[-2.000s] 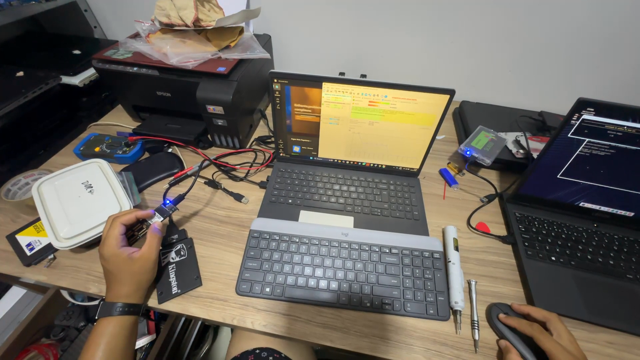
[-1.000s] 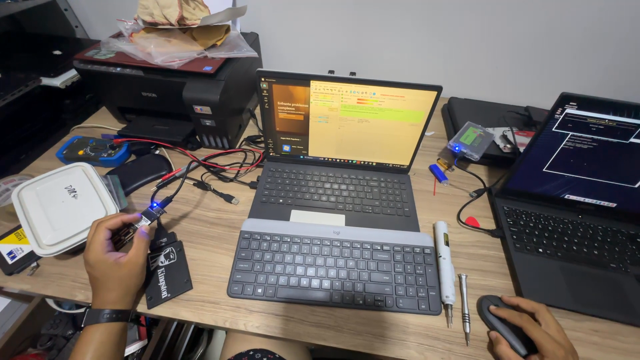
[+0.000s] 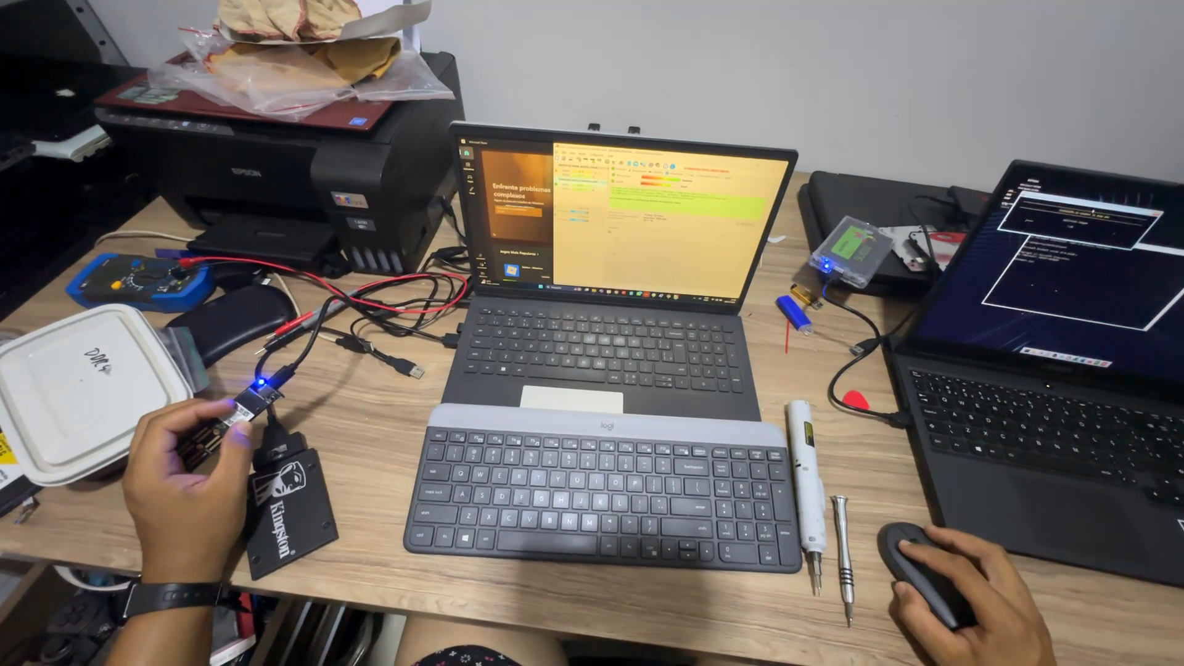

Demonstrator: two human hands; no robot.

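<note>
My left hand [image 3: 190, 481] pinches a small circuit board [image 3: 245, 407] between thumb and fingers. A blue light glows at the board's far end, where a black cable plugs in. Just right of this hand, a black Kingston solid-state drive [image 3: 294, 513] lies on the desk with a connector at its top. My right hand [image 3: 980, 592] rests over a black computer mouse [image 3: 928, 573]. Between the hands, a Logitech keyboard [image 3: 606, 490] overlaps the front of an open laptop [image 3: 610, 347]. A white electric screwdriver [image 3: 806, 481] and a slim metal screwdriver [image 3: 843, 555] lie right of the keyboard.
A second laptop [image 3: 1045, 444] stands at the right, near a clear-cased drive [image 3: 851, 250] with a lit blue light and a blue USB stick [image 3: 794, 314]. At the left are a white lidded container [image 3: 88, 398], a blue multimeter [image 3: 139, 282], tangled cables [image 3: 398, 319] and an Epson printer [image 3: 277, 176].
</note>
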